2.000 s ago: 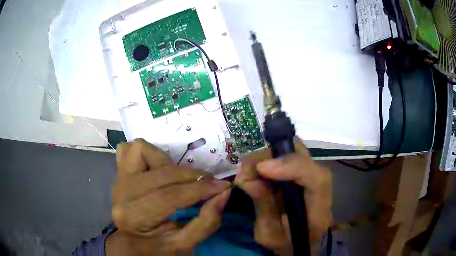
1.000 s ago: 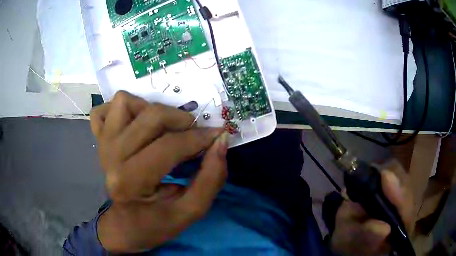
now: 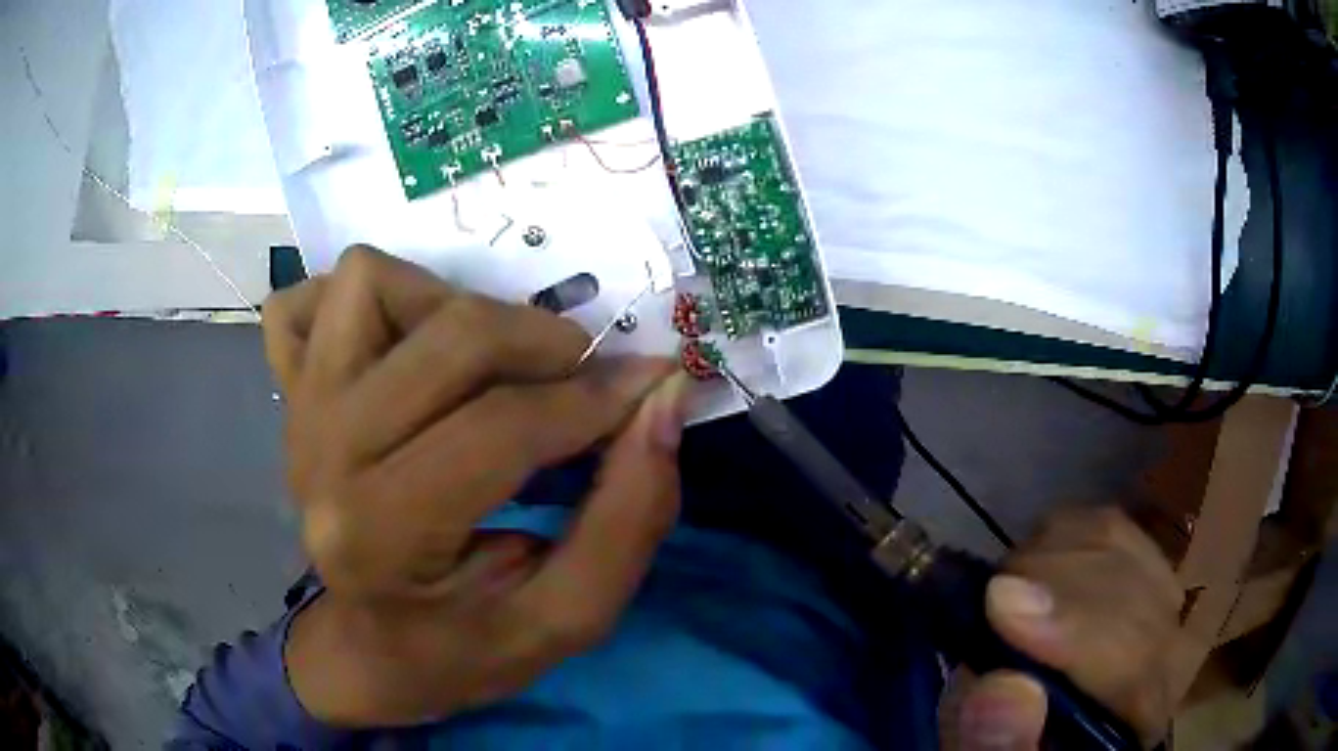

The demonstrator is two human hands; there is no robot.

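The white housing lies with its rounded corner towards me. Two small copper coils sit at the corner of the small green circuit board. My right hand holds the soldering iron by its black handle, its tip at the lower coil; exact contact cannot be told. My left hand pinches something thin between thumb and forefinger just left of the coils; the fingertips hide most of it. A thin silvery solder wire shows above the left fingers, and a strand trails off to the left.
The middle circuit board and a dark oval slot are in the housing. A red-black cable runs beside the small board. White sheet covers the bench on the right. Black cords hang over the bench edge.
The iron has swung from upright, then out to the right, to bring its tip left and down to the coils. My left fingers have moved up from below the housing edge to beside the coils.
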